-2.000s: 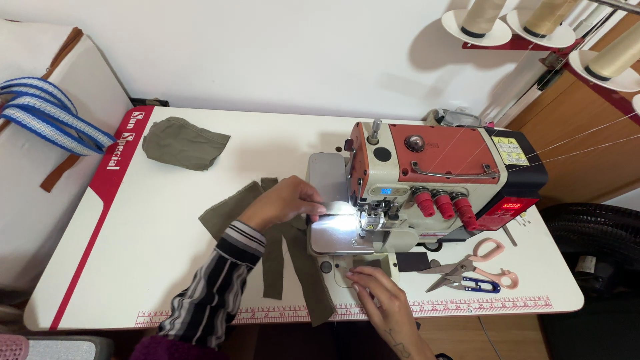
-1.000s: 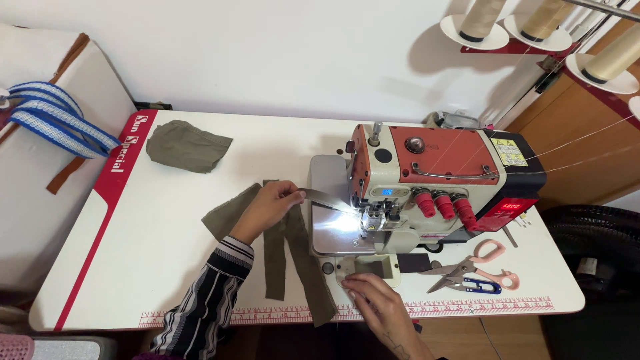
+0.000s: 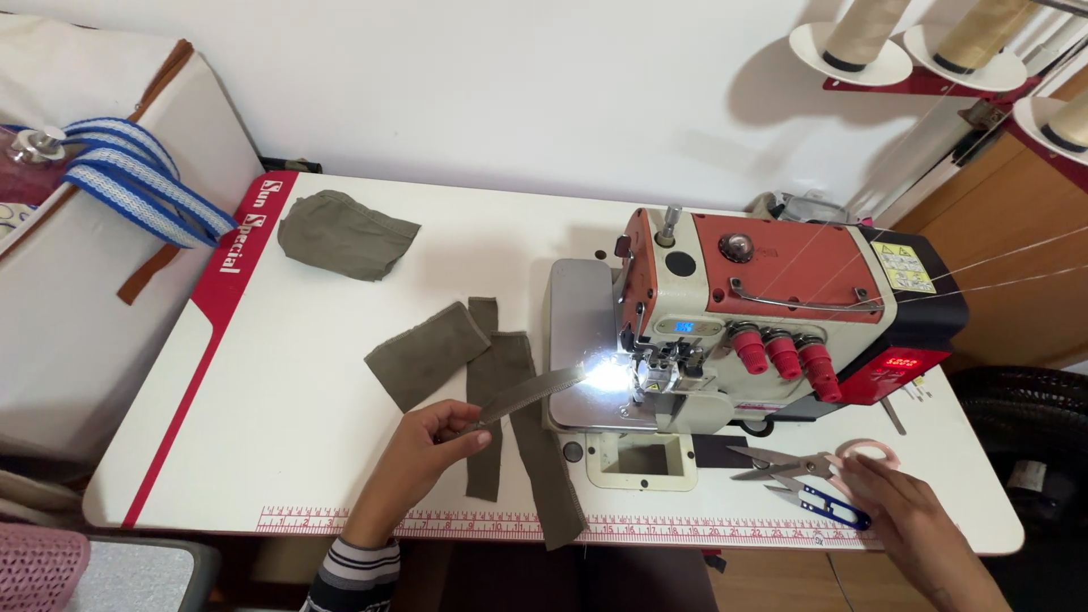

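My left hand (image 3: 433, 450) pinches the near end of a narrow olive fabric strip (image 3: 531, 393), whose far end lies on the metal plate of an overlock sewing machine (image 3: 765, 289), by its bright light. More olive pieces lie beneath and beside that hand: a wide piece (image 3: 429, 355) and two long strips, one of them (image 3: 544, 467) reaching over the table's front edge. Over the handles of pink-handled scissors (image 3: 865, 450) rests my right hand (image 3: 905, 510); its fingertips are partly hidden, so a grip cannot be told. Blue thread snips (image 3: 820, 503) lie beside the scissors.
A folded olive piece (image 3: 348, 236) lies at the back left of the white table (image 3: 255, 408). Blue-and-white webbing (image 3: 140, 187) hangs at the left. Thread cones (image 3: 867, 34) stand at the upper right, with threads running down to the machine. A printed ruler (image 3: 680, 529) follows the front edge.
My right hand has moved right, from in front of the machine to the scissors. My left hand has moved toward me and left, drawing the strip's end away from the machine.
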